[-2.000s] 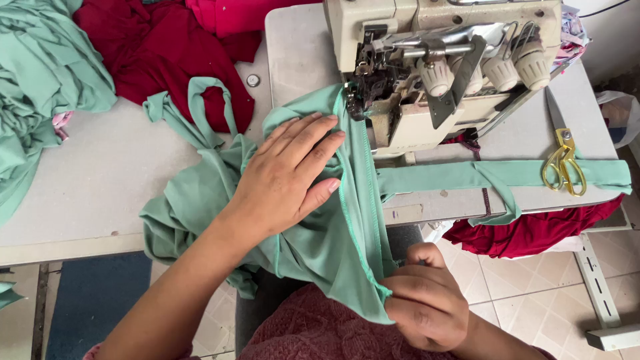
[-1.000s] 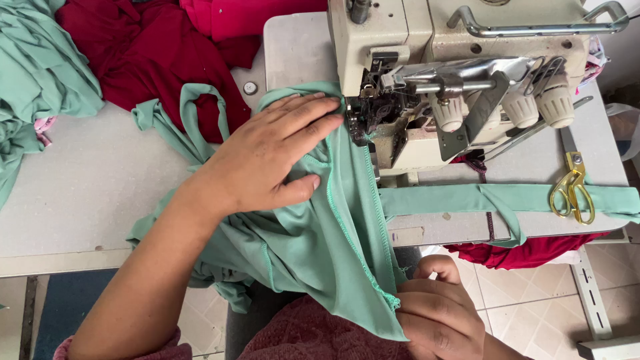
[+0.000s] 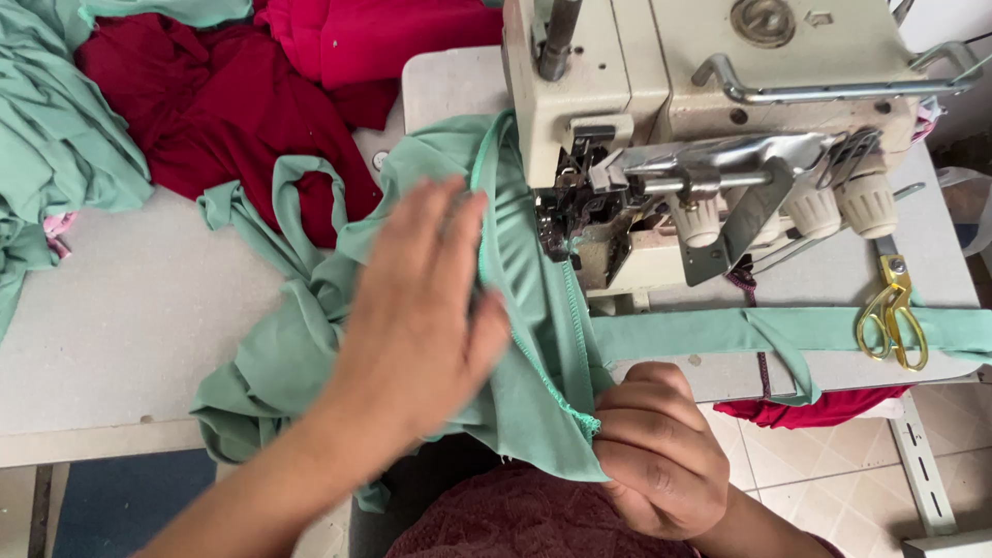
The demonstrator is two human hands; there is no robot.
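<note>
Mint-green fabric (image 3: 535,310) with overlocked seams lies under the needle area of an overlock sewing machine (image 3: 604,93) and drapes over the table's front edge. My left hand (image 3: 422,302), blurred, is over the fabric left of the needle area, fingers extended; whether it touches the cloth is unclear. My right hand (image 3: 659,449) pinches the fabric's near corner, where a seam ends, with its fingers curled. A mint-green strip (image 3: 690,332) runs right from beside the machine. Gold-handled scissors (image 3: 893,310) lie across it.
Dark red fabric (image 3: 225,116), bright red fabric (image 3: 387,39) and a mint-green pile (image 3: 54,132) lie on the white table (image 3: 139,325) at left. A small round button-like thing (image 3: 379,160) is beside the dark red cloth. More red fabric (image 3: 814,409) hangs below the table at right.
My left hand has come back from beside the needle area, toward me and to the left. My right hand still grips the near corner. The view has shifted.
</note>
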